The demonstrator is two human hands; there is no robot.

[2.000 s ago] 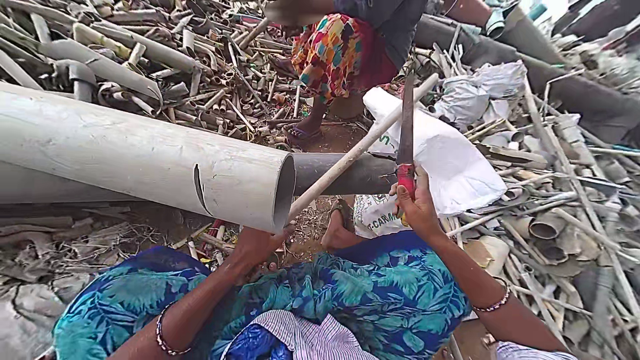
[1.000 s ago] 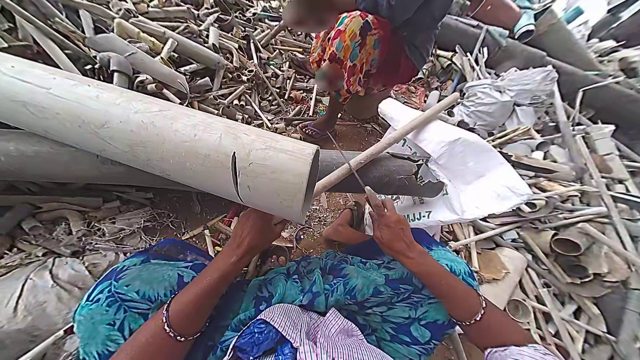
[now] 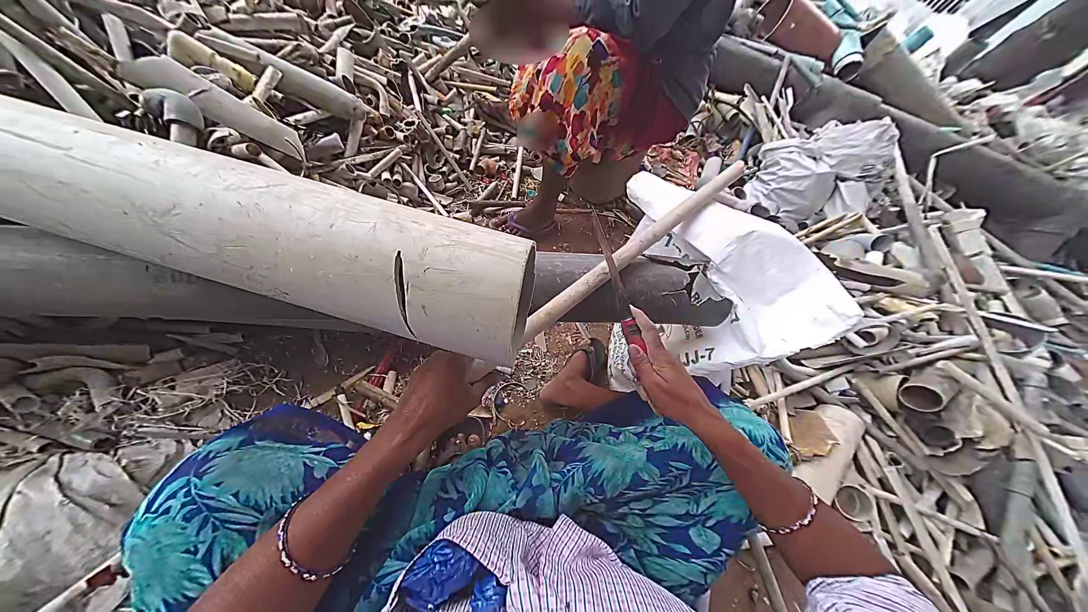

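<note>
My right hand (image 3: 663, 365) is closed on the red handle of a hand saw (image 3: 614, 276), its blade pointing up and away and lying across a thin pale plastic pipe (image 3: 633, 246). My left hand (image 3: 442, 391) grips the lower end of that pipe, just under the open end of a wide, pale plastic pipe (image 3: 255, 229). The thin pipe slants up to the right. A dark slit shows in the wide pipe near its end. Behind it lies a dark grey pipe (image 3: 569, 285) with a broken end.
A person in a colourful cloth (image 3: 565, 93) is close in front, a sandalled foot on the ground. A white printed sack (image 3: 756, 280) lies under the thin pipe's far part. Heaps of scrap pipe (image 3: 935, 395) spread at right and at the back left. A grey sack (image 3: 68, 518) sits lower left.
Two seconds ago the saw stood upright beside the thin pipe, to its right; now its blade crosses the pipe. My right hand has come lower and nearer to the pipe.
</note>
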